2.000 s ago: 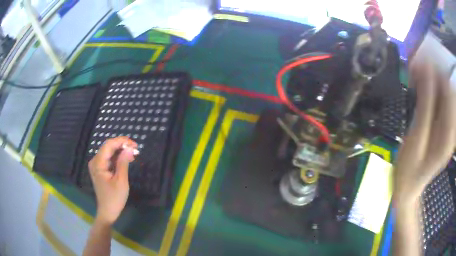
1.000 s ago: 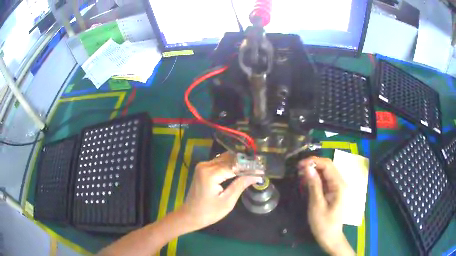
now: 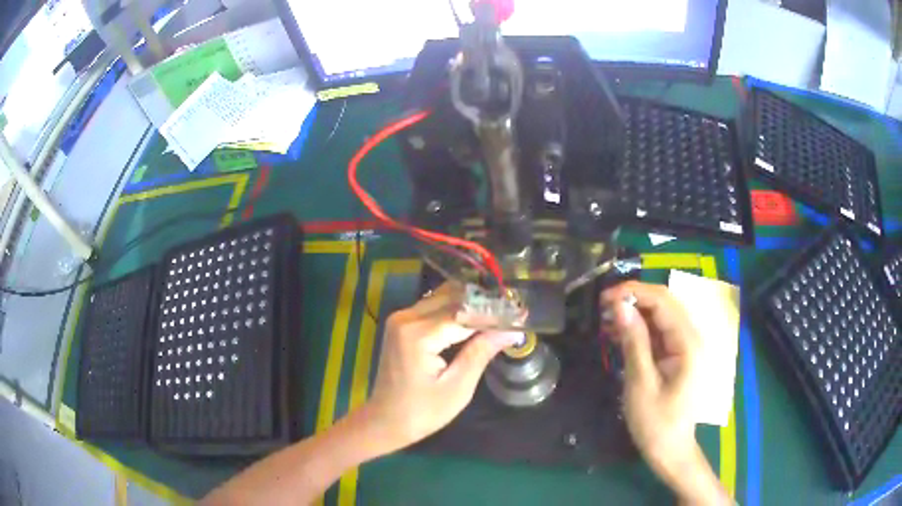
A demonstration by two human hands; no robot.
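Note:
The black toggle press [image 3: 504,188] stands in the middle, with red test leads [image 3: 361,178] looping into its clear test head [image 3: 495,306]. Below the head is the round silver part holder [image 3: 522,379] with a brass-coloured ring. My left hand [image 3: 425,371] is at the holder, thumb tip at the ring; a small whitish component [image 3: 513,338] shows at the thumb and index tips. My right hand [image 3: 653,361], right of the holder, pinches another small whitish component [image 3: 629,300] between thumb and finger, clear of the press.
Two black trays, one with pale dots [image 3: 223,326] and a darker one [image 3: 114,356], lie left. Several trays, including a fuller one [image 3: 841,341], lie right. A pale yellow slip [image 3: 714,346] is partly behind my right hand. A bright monitor [image 3: 633,40] and loose papers [image 3: 232,119] are behind.
My left hand has come from the left tray to the part holder. My right hand has come down beside the press. The view has shifted; over the last second both hands have barely moved.

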